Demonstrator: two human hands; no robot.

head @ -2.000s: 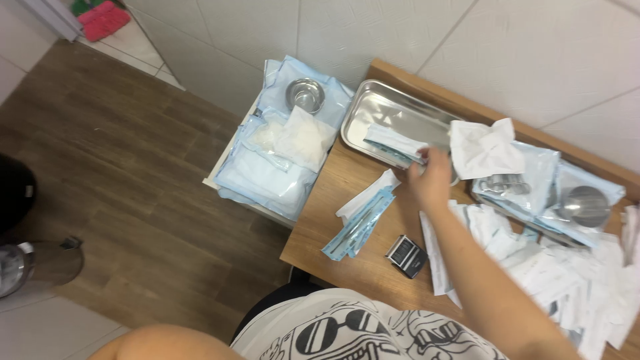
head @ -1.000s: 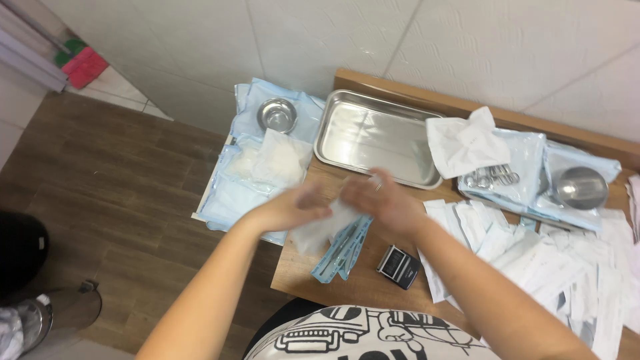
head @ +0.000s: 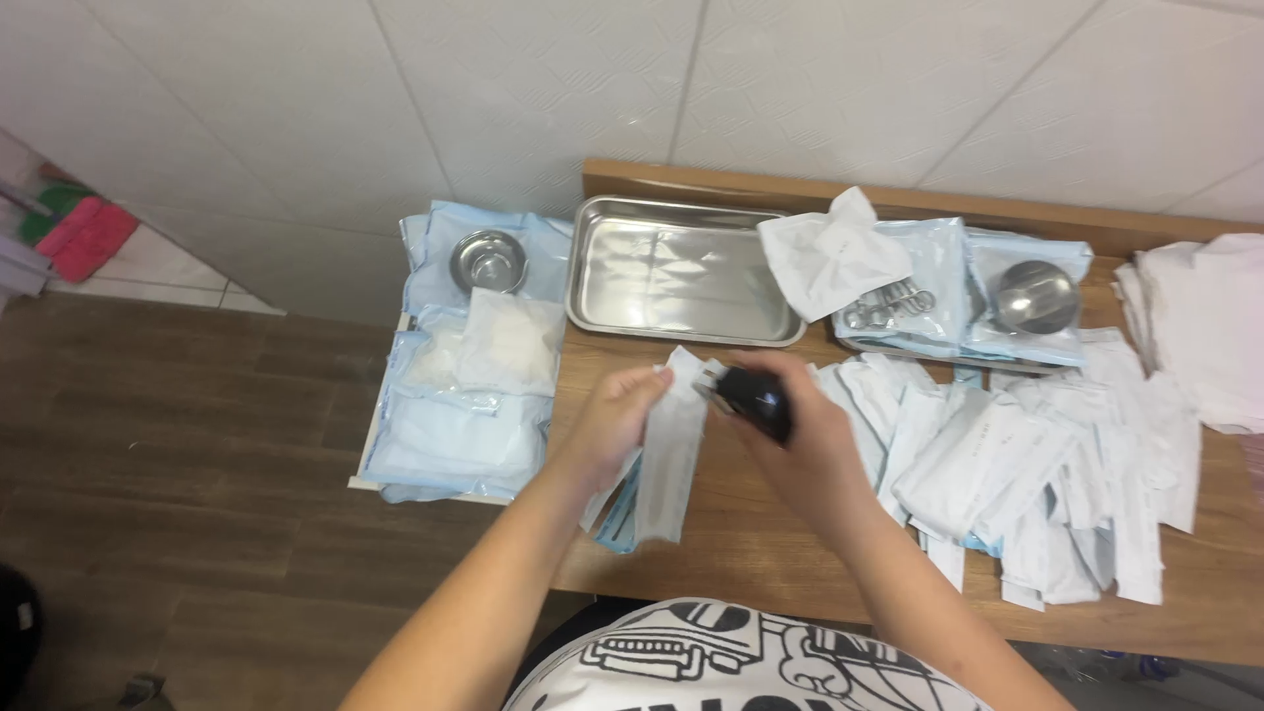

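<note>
My left hand [head: 620, 413] grips the upper left edge of a white paper-backed sterilization pouch [head: 675, 449]. Held in my right hand [head: 802, 434] is a small black self-inking stamp [head: 758, 403], tilted, its metal frame end at the pouch's upper right edge; whether they touch cannot be told. Partly hidden beneath the held pouch, blue-edged pouches [head: 620, 513] lie on the wooden counter. Behind both hands sits a stainless steel tray [head: 681, 267]. To the right of my right hand, many white pouches [head: 987, 454] lie in an overlapping pile.
At the left, an open drawer [head: 371, 434] holds blue wrapped packs [head: 454, 449] and a steel bowl [head: 489, 262]. Further right stand wrapped packs with scissor-like instruments [head: 889, 302], a crumpled white wrap [head: 835, 255] and another steel bowl [head: 1037, 296]. A wooden ledge [head: 691, 185] runs along the wall.
The black object that lay on the counter is now in my right hand. The pouches seen in the tray two seconds ago are out of it. My left hand has come to hold a pouch.
</note>
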